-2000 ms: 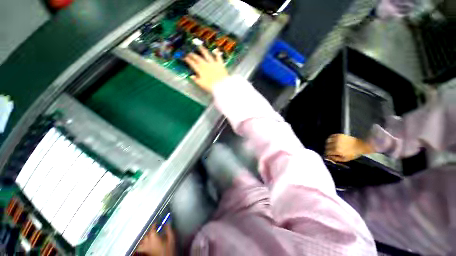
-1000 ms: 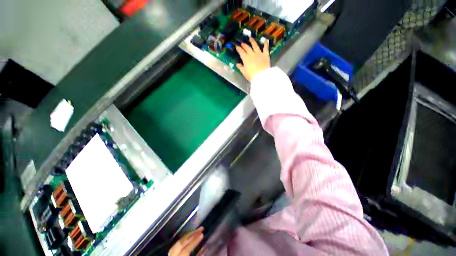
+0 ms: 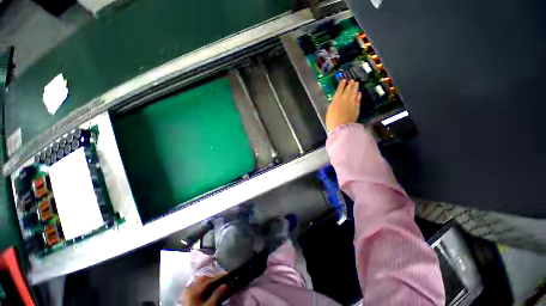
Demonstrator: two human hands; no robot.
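My right hand (image 3: 344, 106) lies flat, palm down, with its fingertips on the near left part of a populated circuit board (image 3: 335, 45) in a carrier on the conveyor. It does not grip the board. The board's right part is hidden under a large dark cover. My left hand (image 3: 203, 291) is low at the bottom edge, partly cut off, closed around a dark handheld item (image 3: 246, 269) over my lap. A second circuit board (image 3: 45, 209) with a large white block sits in its carrier (image 3: 111, 161) at the conveyor's left.
A green plate (image 3: 185, 140) and bare cross shafts (image 3: 281, 107) lie between the boards. The dark cover (image 3: 473, 101) fills the right. A green bench (image 3: 149, 42) with white scrap (image 3: 55, 94) is behind. A blue bin (image 3: 331, 192) and black tray (image 3: 458, 269) are below; a red-orange edge (image 3: 15, 278) is lower left.
The right board and my right hand have moved right along the conveyor, the board now partly under the dark cover. Cross shafts now show between carrier and green plate. The view has turned.
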